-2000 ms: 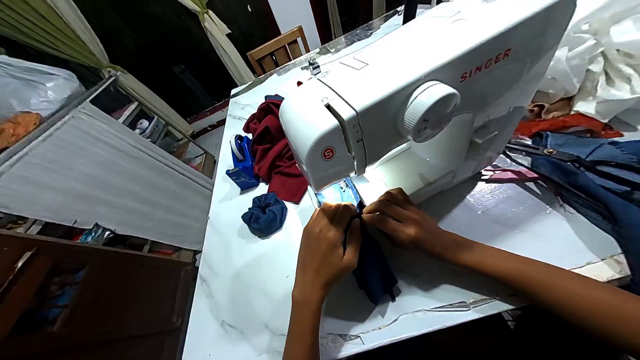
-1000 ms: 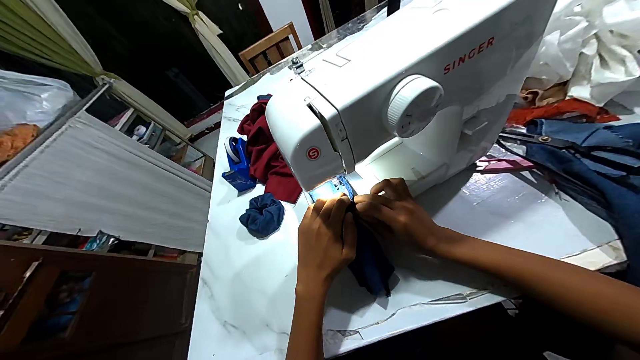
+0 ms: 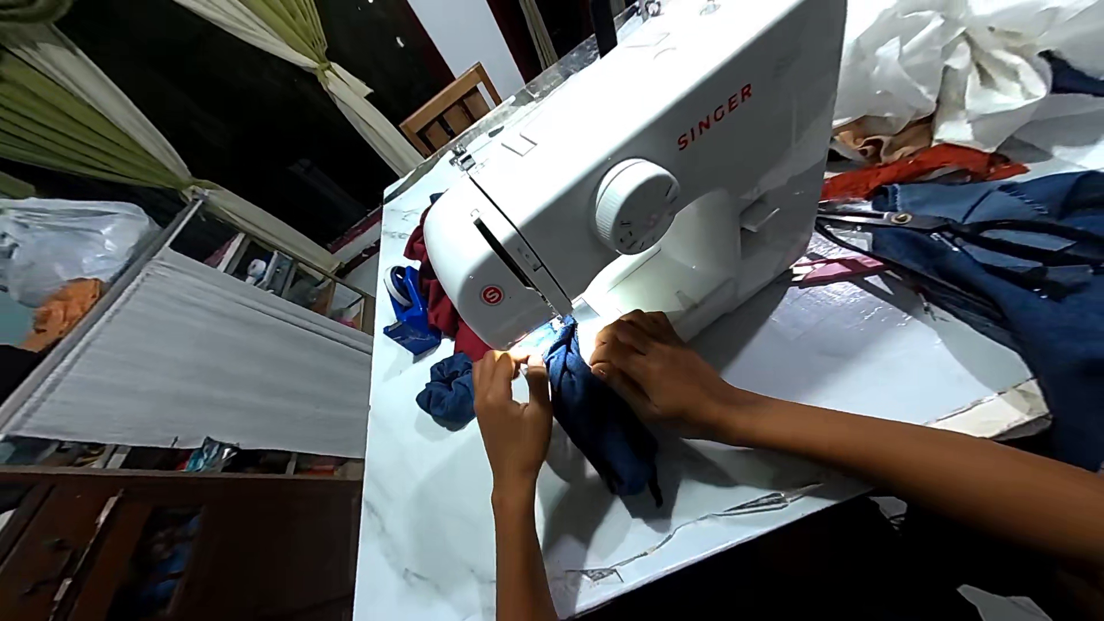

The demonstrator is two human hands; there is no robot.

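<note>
A white Singer sewing machine (image 3: 552, 190) stands on a marble-patterned table, its lamp lit. A gathered piece of dark blue cloth (image 3: 595, 414) runs from the needle area toward the table's front edge. My left hand (image 3: 514, 405) is left of the cloth, with thumb and forefinger near each other by the lit needle plate; whether they pinch anything is unclear. My right hand (image 3: 651, 366) lies just right of the cloth, fingers curled; whether they grip its edge cannot be told. A blue fabric scrunchie (image 3: 448, 390) lies left of my left hand.
Behind the scrunchie are a blue tape dispenser (image 3: 411, 312) and maroon cloth (image 3: 438, 289). Black-handled scissors (image 3: 940, 226) rest on denim (image 3: 1026, 259) at the right, near red cloth (image 3: 931, 168) and crumpled white material (image 3: 957, 69). The table's front edge (image 3: 716, 552) has a torn covering.
My left hand has moved away from the cloth to its left, and my right hand has shifted slightly right. More of the blue cloth near the needle now shows between them.
</note>
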